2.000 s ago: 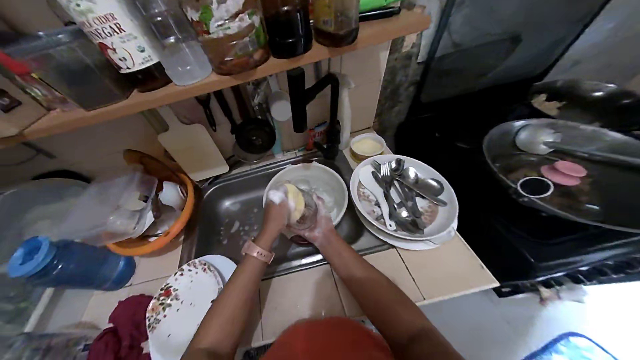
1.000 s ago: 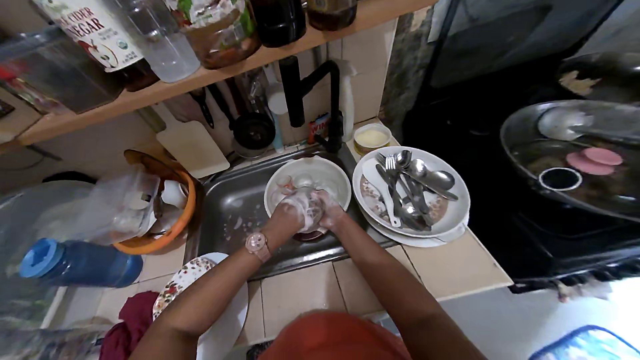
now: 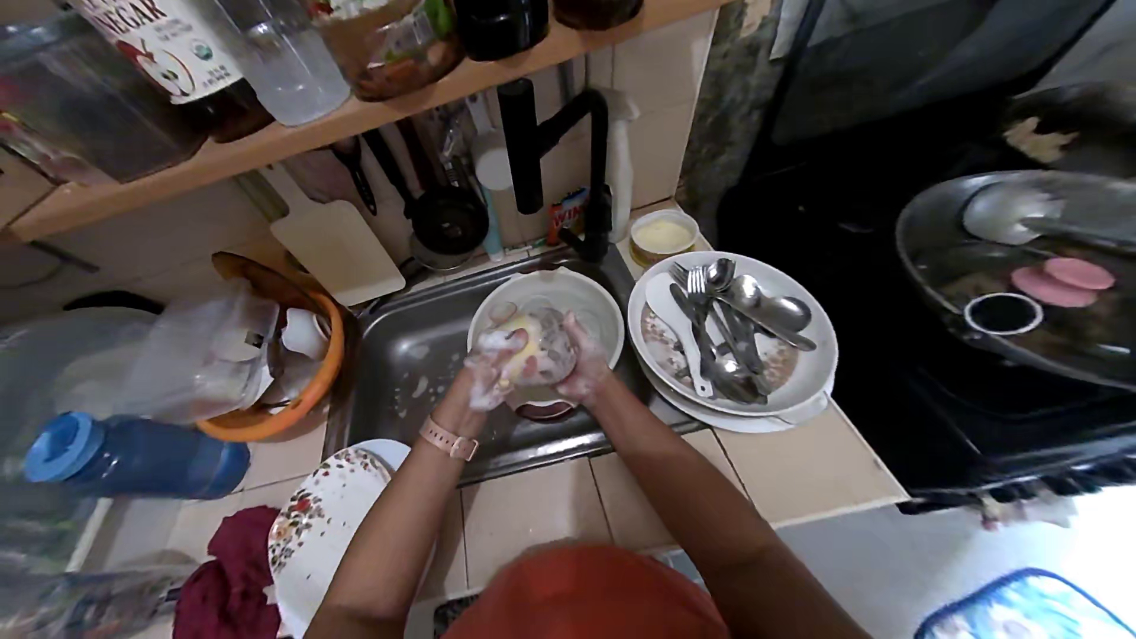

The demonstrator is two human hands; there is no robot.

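Observation:
My left hand, covered in suds, presses a yellow sponge against a clear, rounded vessel, perhaps a glass bowl or cup. My right hand grips the vessel's right side. Both hands are over a white basin that stands in the steel sink. A dark reddish rim shows beneath the basin's near side. To the right, a white bowl holds several spoons, a fork and other cutlery, with a plate under it.
A black faucet rises behind the sink. Left stand an orange basket of dishes, a blue jug and floral plates. A wooden shelf with bottles crosses above. A wok sits on the stove at right.
The vessel, low in the basin one second ago, is now held higher between my hands. The sponge, hidden one second ago, shows again.

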